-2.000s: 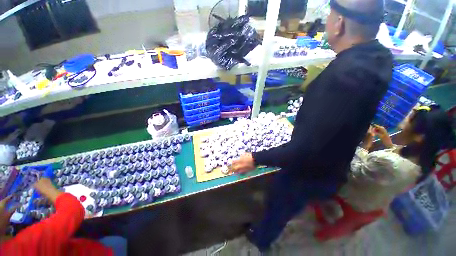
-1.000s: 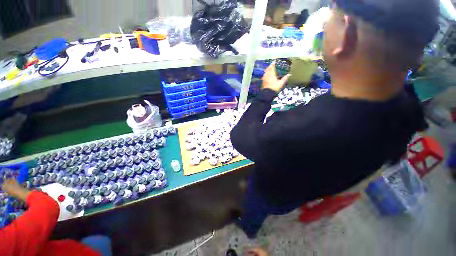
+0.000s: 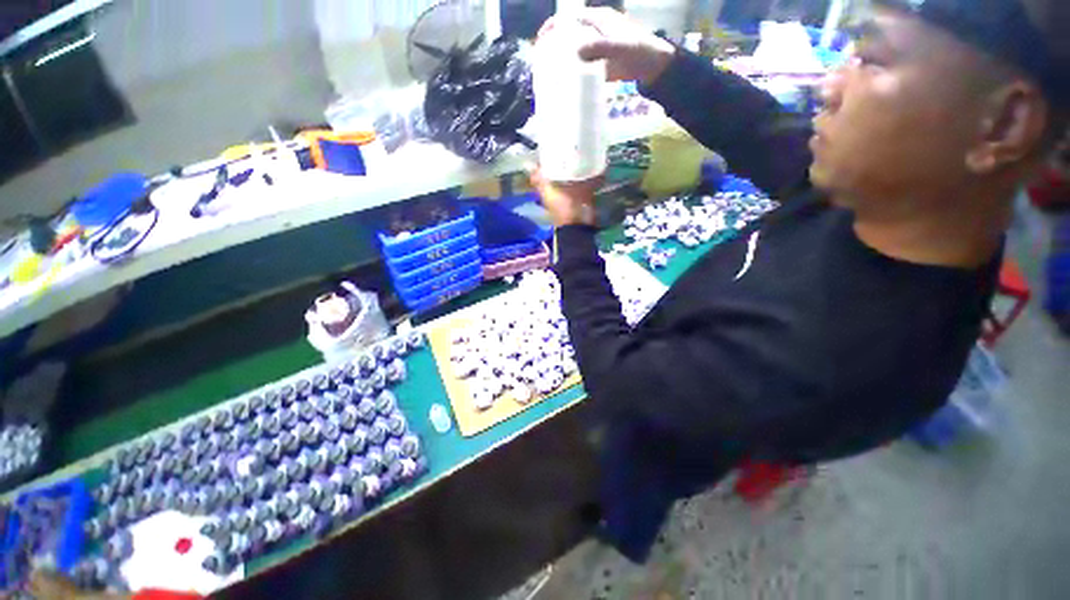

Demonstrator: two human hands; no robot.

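Observation:
Neither of my hands is in view. Nearest in front of me, rows of small grey-and-purple units [image 3: 282, 434] stand on the green bench [image 3: 437, 451]. White parts [image 3: 516, 340] lie heaped on a tan board [image 3: 469, 417] to their right. A white paper sheet with a red mark [image 3: 153, 553] lies at the lower left, beside a blue tray [image 3: 75, 527] cut by the frame edge. A person in black [image 3: 774, 340] holds up a white bottle [image 3: 571, 117] with both hands.
Stacked blue trays [image 3: 432, 260] and a white plastic bag [image 3: 346, 322] stand behind the rows. A white shelf [image 3: 264, 217] holds tools and a black plastic bag [image 3: 479, 100]. More white parts [image 3: 692, 223] lie farther right. A blue crate [image 3: 956, 404] is on the floor.
The person in black has turned towards the bench and now holds up the white bottle. The person in red has nearly left the view at the lower left. The view has shifted.

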